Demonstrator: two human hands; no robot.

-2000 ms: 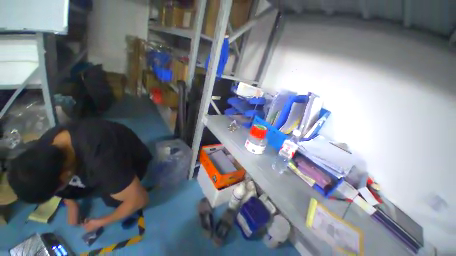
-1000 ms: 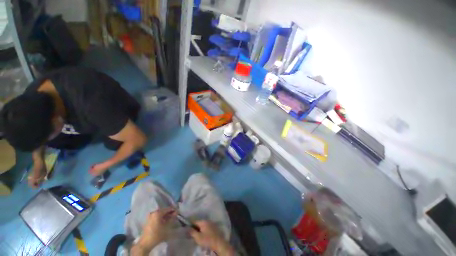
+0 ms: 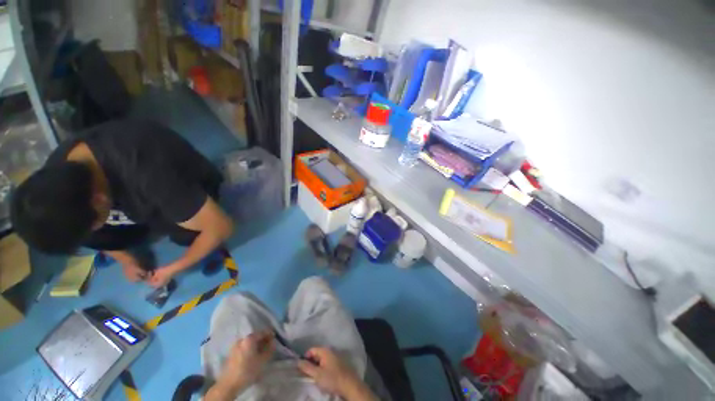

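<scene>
My left hand (image 3: 249, 358) rests over my lap at the bottom centre, fingers curled. My right hand (image 3: 325, 370) is a little to the right of it, also curled. A thin dark pen (image 3: 288, 350) lies between them, its right end at my right hand's fingers; whether my left hand also holds it is too blurred to tell. The digital scale (image 3: 82, 354) lies on the floor at the lower left, its display lit and its plate bare. A crouching person's hands are together above a small dark packet (image 3: 161, 293) behind the scale.
A yellow pad (image 3: 74, 276) and open carton (image 3: 11, 270) lie on the floor at left. The grey shelf (image 3: 439, 227) at right holds a form on yellow backing (image 3: 480, 219), a red-lidded jar (image 3: 375, 126), a water bottle (image 3: 415, 139) and file trays. A chair armrest (image 3: 435, 356) is beside me.
My hands came into view after the first frame and have since stayed over my lap. The crouching person's hand has moved from the yellow pad to join the other hand by the dark packet.
</scene>
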